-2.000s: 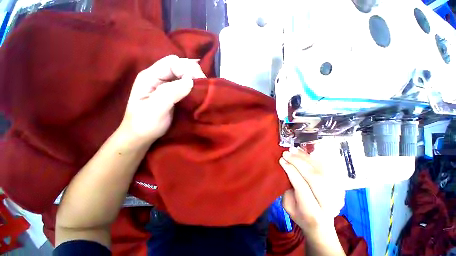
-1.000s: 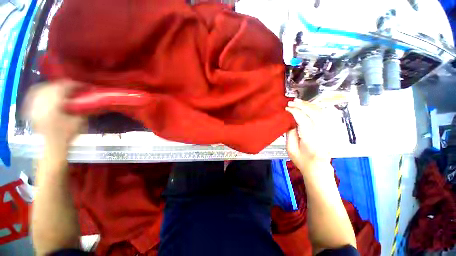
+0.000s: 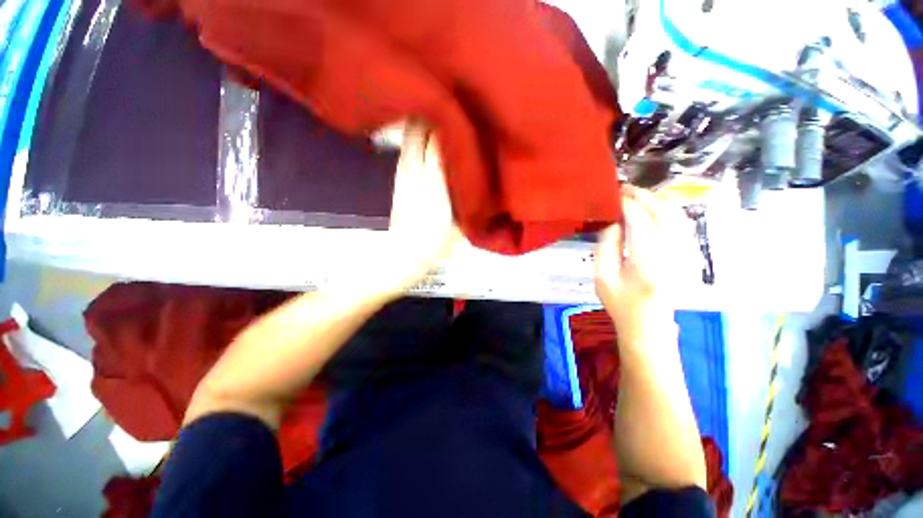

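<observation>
A red garment [image 3: 506,111] lies in soft folds on the machine table and runs out at the top of the view. Its right edge lies beside the needle area of the white overlock machine [image 3: 749,46] with a blue stripe. My left hand [image 3: 420,202] is at the garment's left side, its fingertips partly hidden by the cloth; I cannot tell if it grips. My right hand [image 3: 636,248] holds the garment's lower right corner just in front of the needle area.
A dark maroon panel [image 3: 142,132] is left on the table. A ruler strip runs along the front edge [image 3: 202,253]. Below are a red garment heap [image 3: 142,354], a blue bin [image 3: 700,354] with red cloth, and a red stool [image 3: 20,390]. A dark red pile [image 3: 850,435] lies at lower right.
The garment has moved up and off the left part of the table, uncovering the maroon panel. My left hand has moved right from the far left to the garment's middle. My right hand stays near the needle.
</observation>
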